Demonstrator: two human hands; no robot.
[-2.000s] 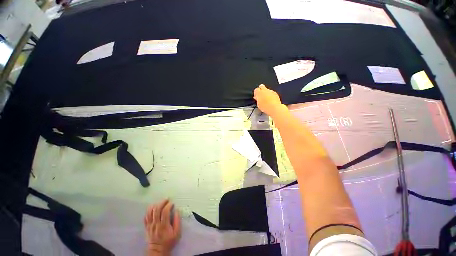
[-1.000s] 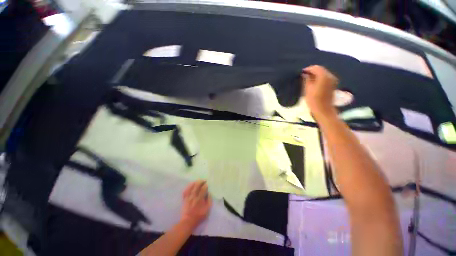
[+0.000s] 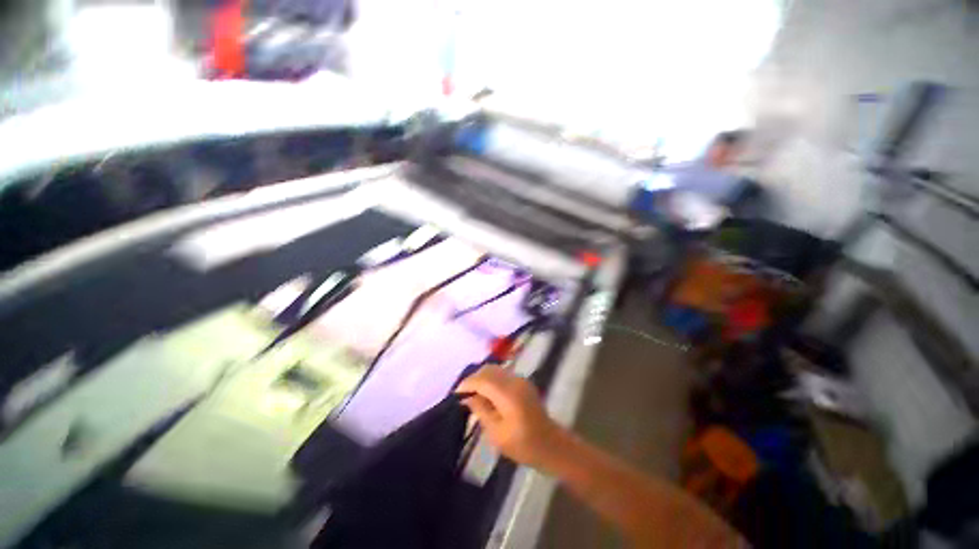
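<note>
The view is blurred. My right hand (image 3: 507, 407) is at the near right edge of the cutting bed, its fingers closed at the top corner of a black fabric piece (image 3: 403, 483). The piece spreads down and to the left of the hand. My left hand is not in view. A small red thing (image 3: 501, 346), perhaps the shears' handle, lies just beyond my right hand. Thin black strips (image 3: 413, 306) cross the pink and violet lit bed (image 3: 413, 365). More black fabric (image 3: 140, 295) lies along the far side.
The bed's metal rail (image 3: 537, 499) runs along the near side. A fabric roll feed (image 3: 558, 161) stands at the far end. A person (image 3: 721, 177) is beyond it at the right. An orange stool (image 3: 725, 456) and dark heaped items are right of the aisle (image 3: 633, 375).
The view has swung right towards the roll feed. My right hand has left the fabric it was lifting at the far side and is now at the near edge. My left hand has gone out of view.
</note>
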